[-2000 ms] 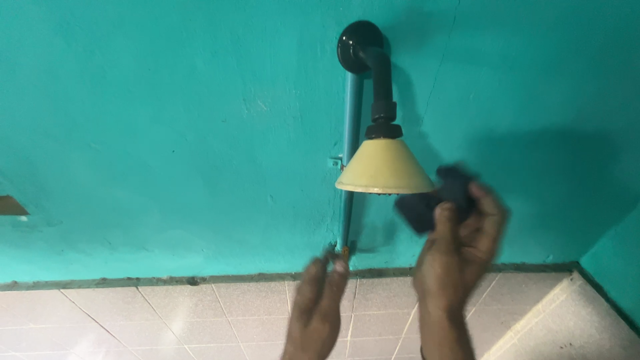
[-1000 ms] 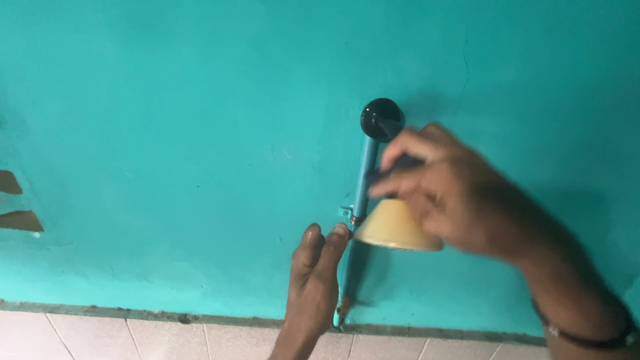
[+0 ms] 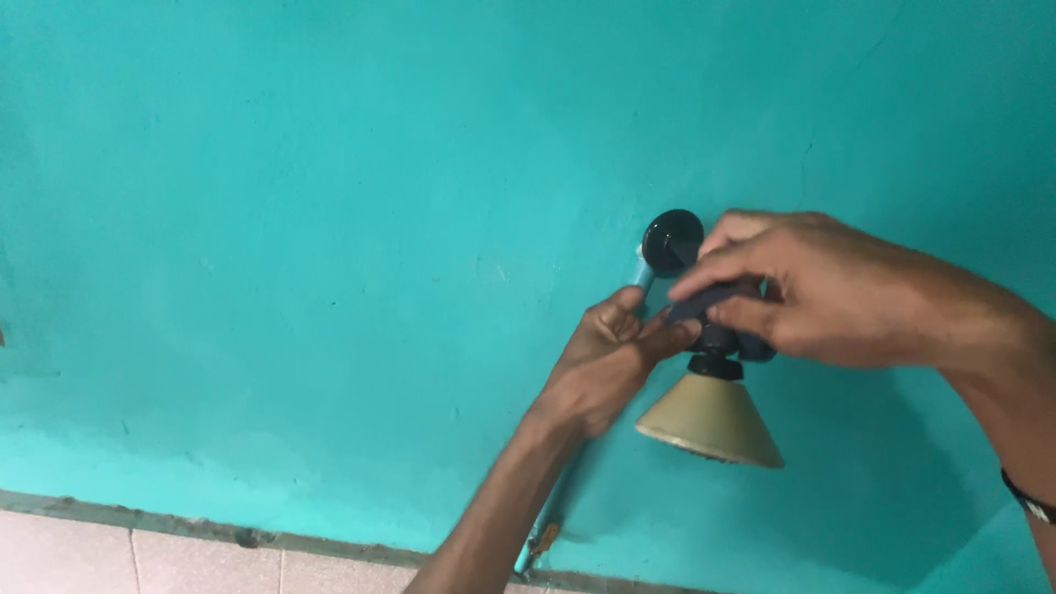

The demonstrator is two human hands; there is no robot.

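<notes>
A lamp-like fixture with a cream conical shade (image 3: 714,421) hangs from a black arm under a round black wall mount (image 3: 673,242). My right hand (image 3: 792,289) grips a dark blue cloth (image 3: 701,304) against the black arm, just above the shade. From the left, my left hand (image 3: 619,346) reaches to the same spot, its fingertips touching the cloth's near end; whether it pinches the cloth is not clear. The arm behind the fingers is largely hidden.
A light blue pipe (image 3: 646,276) runs down the turquoise wall (image 3: 330,247) behind my left hand. An orange-brown bit (image 3: 544,538) sits near its lower end. Pink tiles (image 3: 206,565) line the bottom, below a rough grey ledge (image 3: 330,546).
Both hands have come up to the black arm above the shade. The dark cloth, beside the shade two seconds ago, is now against the arm. The view has shifted.
</notes>
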